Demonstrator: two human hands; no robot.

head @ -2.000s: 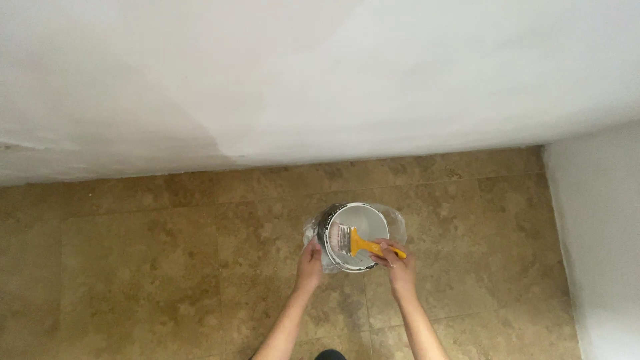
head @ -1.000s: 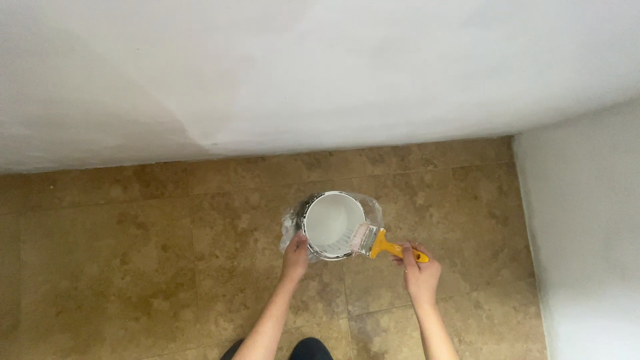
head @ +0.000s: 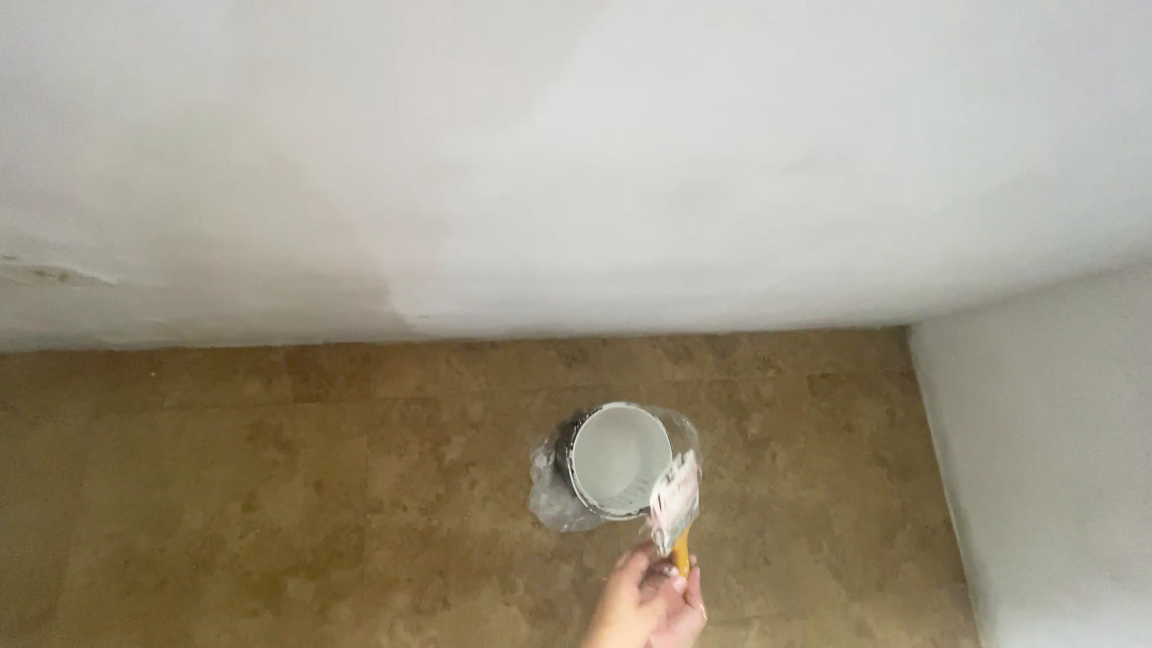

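Observation:
A yellow-handled paintbrush [head: 675, 504] is in my right hand [head: 648, 601], low in the view and just right of centre. Its broad bristles point up, thickly coated with whitish paint, and overlap the lower right rim of a paint bucket [head: 621, 461]; whether they touch it is unclear. The bucket is round and pale inside, with dark smears around its outside. Clear plastic film [head: 558, 499] lies crumpled under and around it. My fingers are curled around the handle, most of which they hide. My left hand is out of view.
A whitish wall [head: 585, 180] with greyer patches spans the upper view, and a rough patch [head: 54, 273] marks its left side. Another pale wall [head: 1053, 450] meets it in a corner at the right. Brown mottled floor [head: 270, 504] extends around the bucket.
My left hand has left the bucket's side and gone out of view. The brush, earlier slanted across the bucket and then at its right edge, now points upward in my right hand.

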